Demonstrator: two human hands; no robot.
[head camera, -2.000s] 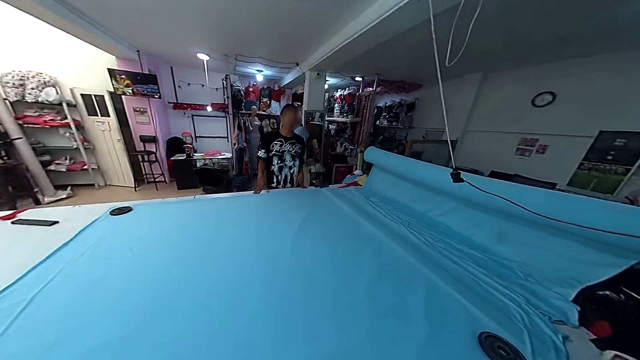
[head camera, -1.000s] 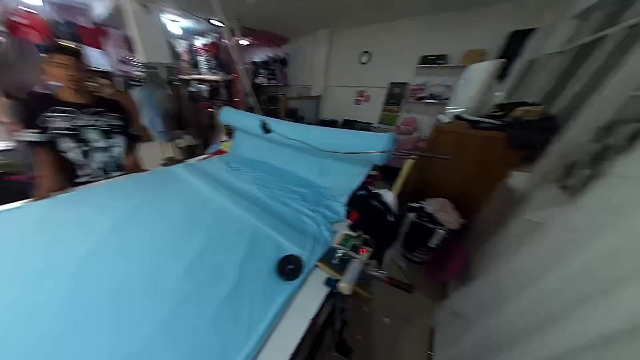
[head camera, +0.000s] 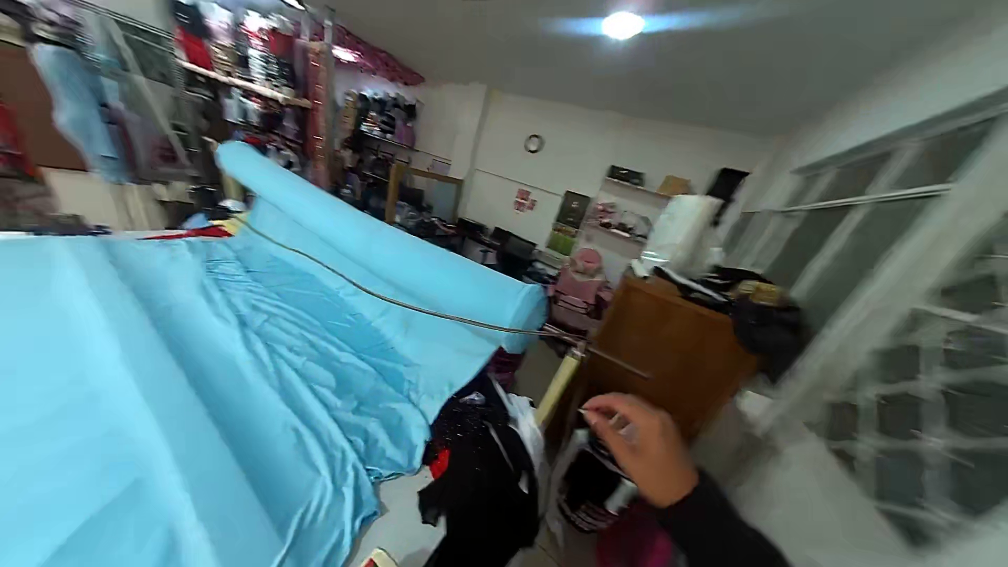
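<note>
My right hand (head camera: 642, 449), in a dark sleeve, is raised at the lower right, its thumb and fingertips close together; whether something small is between them cannot be made out. It is in front of a dark bag or bin (head camera: 587, 480). Left of it, light blue fabric (head camera: 157, 378) lies spread and wrinkled over the table, running up to a thick fabric roll (head camera: 394, 244) on a rod (head camera: 618, 361). A thin cord (head camera: 378, 295) crosses the fabric below the roll. My left hand is not in view.
Black cloth (head camera: 480, 480) is heaped at the near table corner (head camera: 402, 512). Behind my hand is a brown wooden cabinet (head camera: 669, 339) with items on top. A pink chair (head camera: 579, 291) stands beyond the roll. A barred window (head camera: 906, 394) is at right.
The view has swung right, toward the roll's end and the cabinet. My right hand has come into view. The person standing across the table is no longer seen.
</note>
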